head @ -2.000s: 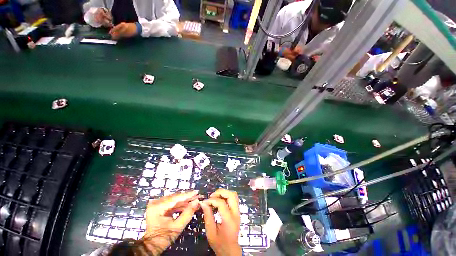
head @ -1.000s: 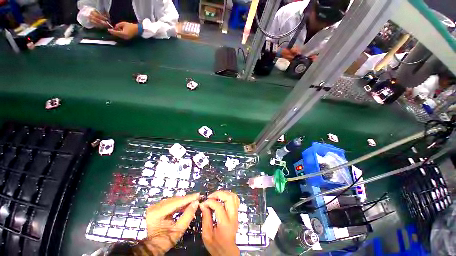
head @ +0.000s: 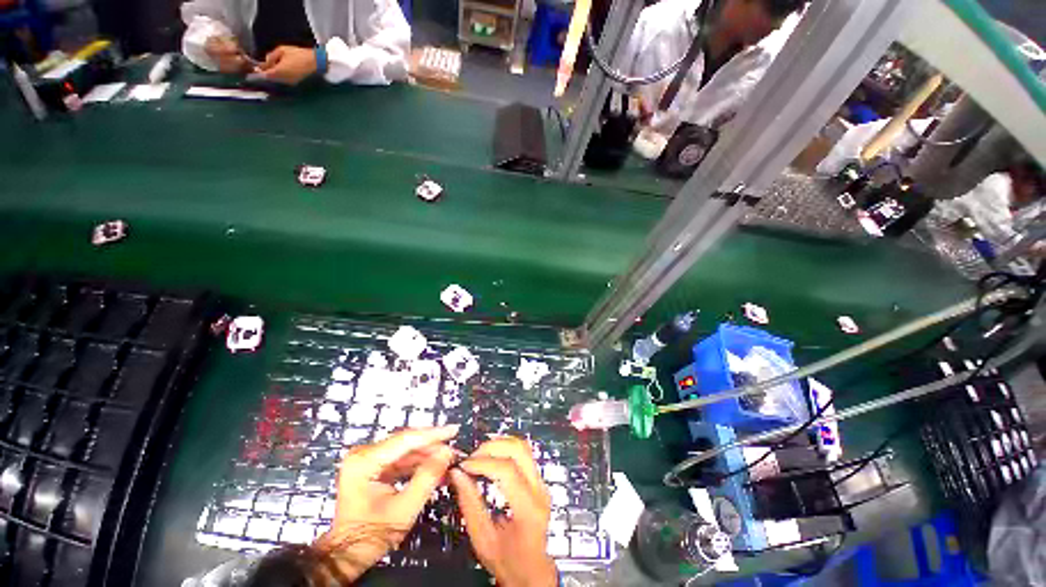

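Observation:
My left hand and my right hand meet fingertip to fingertip over the clear tray. A tiny dark part is pinched between the fingertips; its shape is too small to tell. The tray holds many white parts and a reddish cluster at its left side. A syringe with a pinkish barrel and a green cap lies at the tray's right edge, touched by neither hand.
Black tray at left. White modules lie spaced on the green belt. A slanting metal post rises right of centre. Blue box, hoses and a round dark-clear jar are at right. People in white coats sit across the belt.
The modules on the belt have moved left. My fingertips have shifted slightly around the tiny part; both hands stay over the tray. The people opposite have moved their hands and heads.

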